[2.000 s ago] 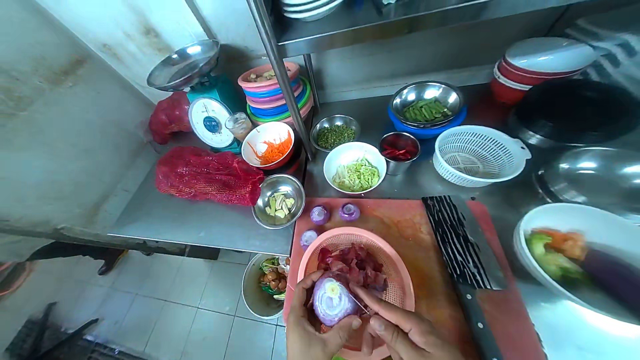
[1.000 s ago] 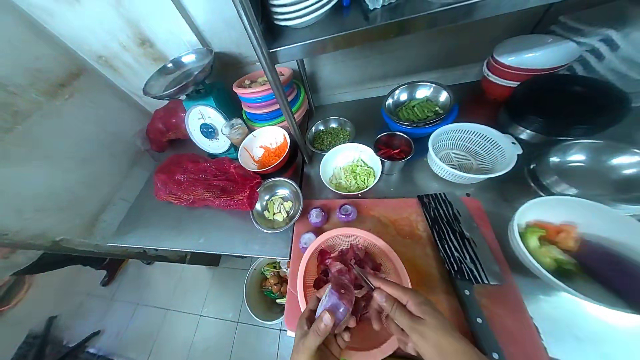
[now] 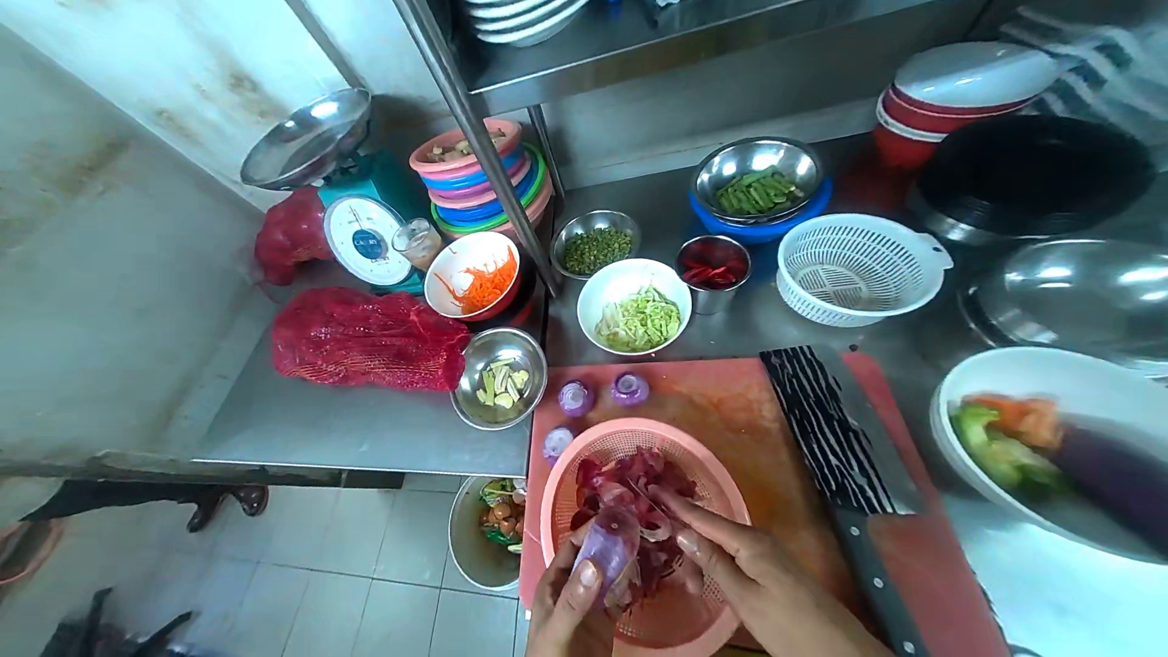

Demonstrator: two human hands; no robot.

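Note:
My left hand (image 3: 573, 598) holds a partly peeled purple onion (image 3: 610, 547) over a pink plastic colander (image 3: 721, 474). Red-purple onion skins (image 3: 650, 474) lie in the colander. At the onion's right is my right hand (image 3: 730, 557), its fingers over the skins; what lies between its fingertips is too small to tell. The colander rests on a pink cutting board (image 3: 703, 392), with small purple onions (image 3: 630, 389) behind it. On the board's right lies a cleaver (image 3: 876, 547), its blade partly under a black-and-white striped cloth or sleeve (image 3: 826, 429).
Behind the board stand a bowl of shredded cabbage (image 3: 639, 321), a metal cup of red chillies (image 3: 714, 274) and a white basket (image 3: 862, 269). To the left are a red mesh bag (image 3: 365, 339), a scale (image 3: 367, 239) and a bowl of garlic (image 3: 500, 379). A vegetable bowl (image 3: 1086, 383) stands right.
The onion has tilted from facing the camera to lying lengthwise in my left hand. My right hand has moved from the onion's side to over the skins, its fingers more outstretched.

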